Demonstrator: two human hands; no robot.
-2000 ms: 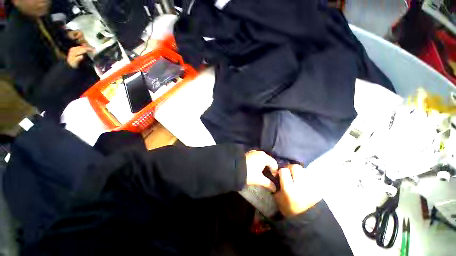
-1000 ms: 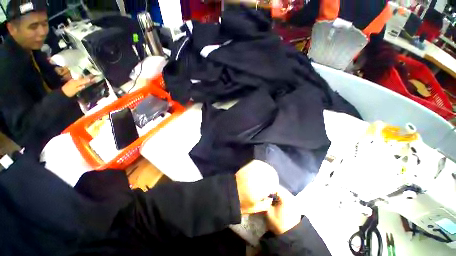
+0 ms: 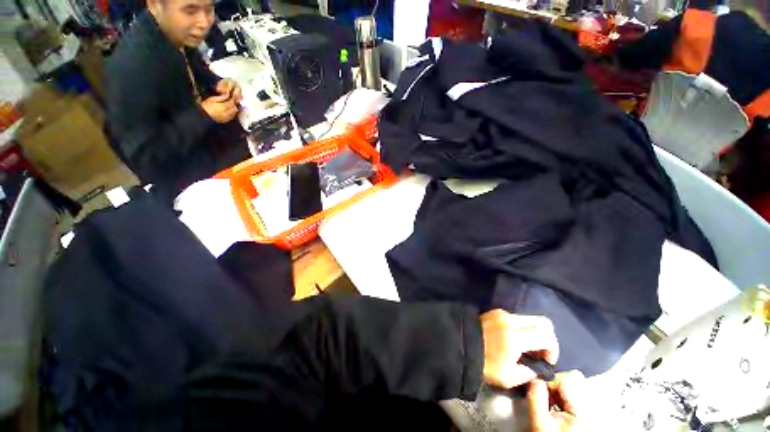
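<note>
A dark navy garment (image 3: pixel 540 194) lies heaped on the white table, its near edge reaching down to the hands. My left hand (image 3: pixel 517 348) pinches a narrow dark strip of the garment at the front of the table. My right hand (image 3: pixel 553 402) is just below and right of it, fingertips at the same dark strip, overexposed and partly cut off by the bottom edge. Whether a small tool is inside the right fist cannot be seen.
An orange basket (image 3: pixel 245 207) at the left holds a black smartphone (image 3: pixel 305 191) and packets. A white machine (image 3: pixel 718 363) stands at right. A pale blue rim (image 3: pixel 734 219) curves behind the table. Another person (image 3: pixel 156 93) sits at upper left. Dark cloth (image 3: pixel 127 278) lies at left.
The view has swung left, so the things appear further right, and the shears and green snips are out of view. The hands still hold the dark strip, fingers slightly shifted.
</note>
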